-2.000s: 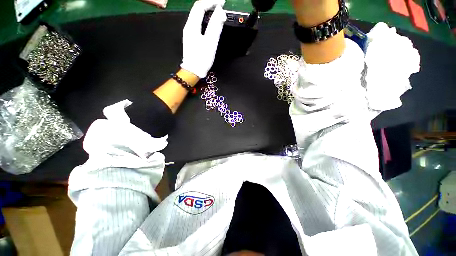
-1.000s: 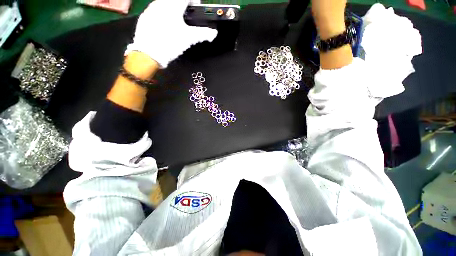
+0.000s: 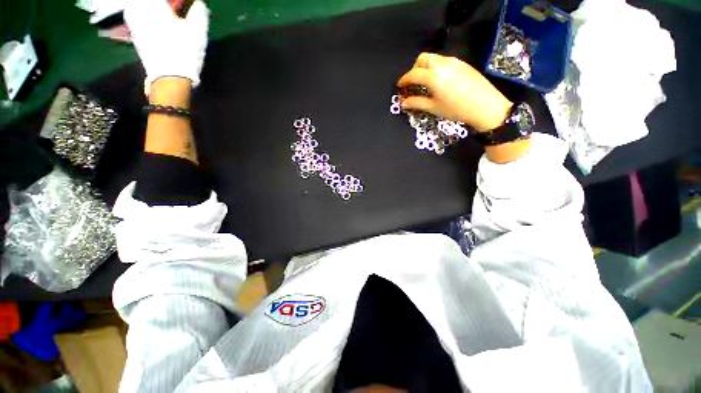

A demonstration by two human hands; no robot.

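My left hand [image 3: 169, 42], in a white glove, is at the upper left over the green surface, cut off by the top edge. Whether it holds something is unclear. My bare right hand [image 3: 442, 90] is over the heap of small pale rings [image 3: 436, 137] with its fingers bent down onto them; its fingertips are partly hidden. A straggling cluster of purplish rings [image 3: 315, 160] lies on the black mat [image 3: 254, 153] between the hands. A blue bin [image 3: 550, 50] with silver pieces stands beyond the right wrist.
A black box of silver hardware [image 3: 81, 129] and a clear bag of hardware [image 3: 65, 230] lie at the left. A crumpled white bag [image 3: 622, 69] is beside the blue bin. A dark upright tool [image 3: 459, 14] is at top centre. A white-plated unit [image 3: 19, 65] stands far left.
My gloved left hand has moved left and up; the black unit it had at top centre is gone from there. My right hand has come down from the blue bin onto the pale rings.
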